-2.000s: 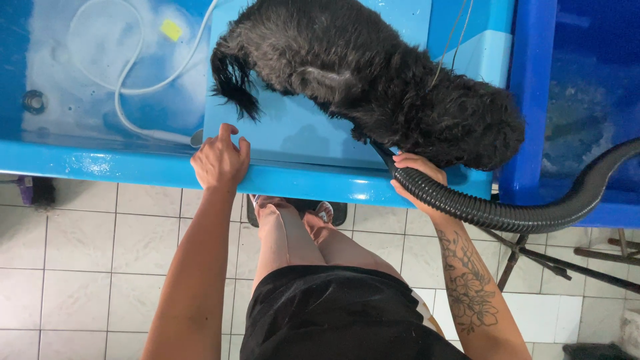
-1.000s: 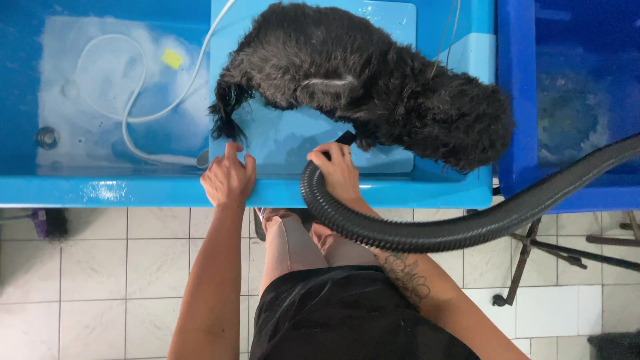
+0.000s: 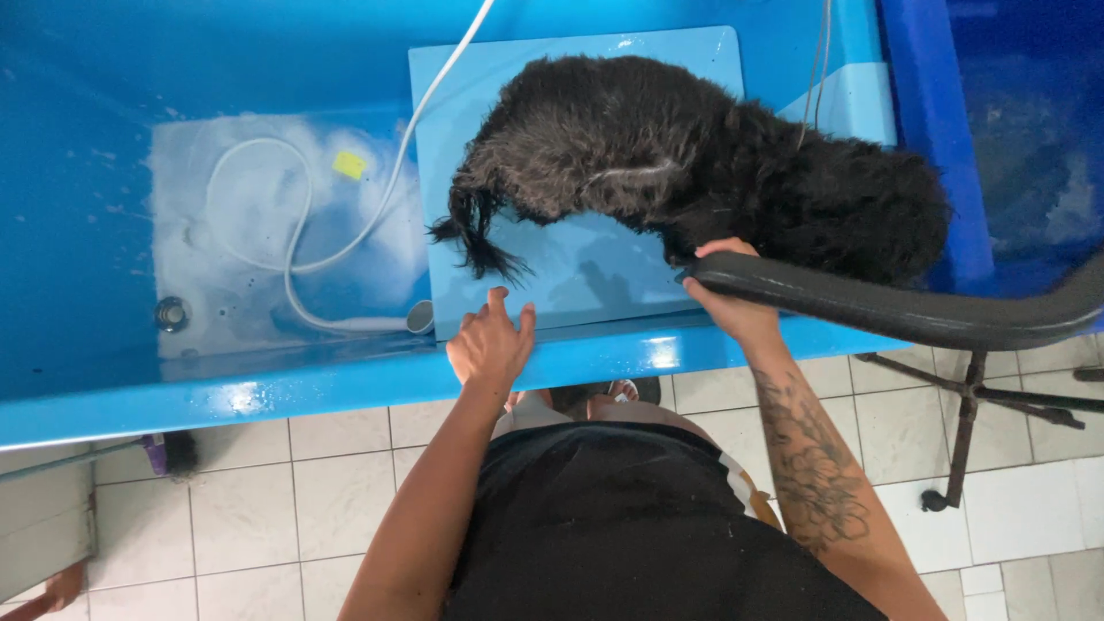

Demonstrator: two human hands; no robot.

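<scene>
A black long-haired dog (image 3: 604,147) stands on a light blue board (image 3: 586,276) in a blue tub, its tail to the left and its head to the right. My right hand (image 3: 733,302) grips the end of a black corrugated dryer hose (image 3: 897,315), close to the dog's front leg; the nozzle is mostly hidden. My left hand (image 3: 492,341) rests on the tub's near rim (image 3: 604,354), fingers apart, holding nothing, just below the tail tip. A thin cord (image 3: 816,78) runs up from the dog's neck.
A white shower hose (image 3: 302,224) with its shower head (image 3: 420,317) lies left in the tub, near a yellow piece (image 3: 349,165) and a drain (image 3: 172,314). A darker blue tub (image 3: 1018,147) adjoins at right. Below are a black metal stand (image 3: 970,392) and a purple-collared brush (image 3: 157,453).
My right hand and the dryer hose have moved right since one second ago, from below the dog's belly to beside its front part. My left hand stays at the rim.
</scene>
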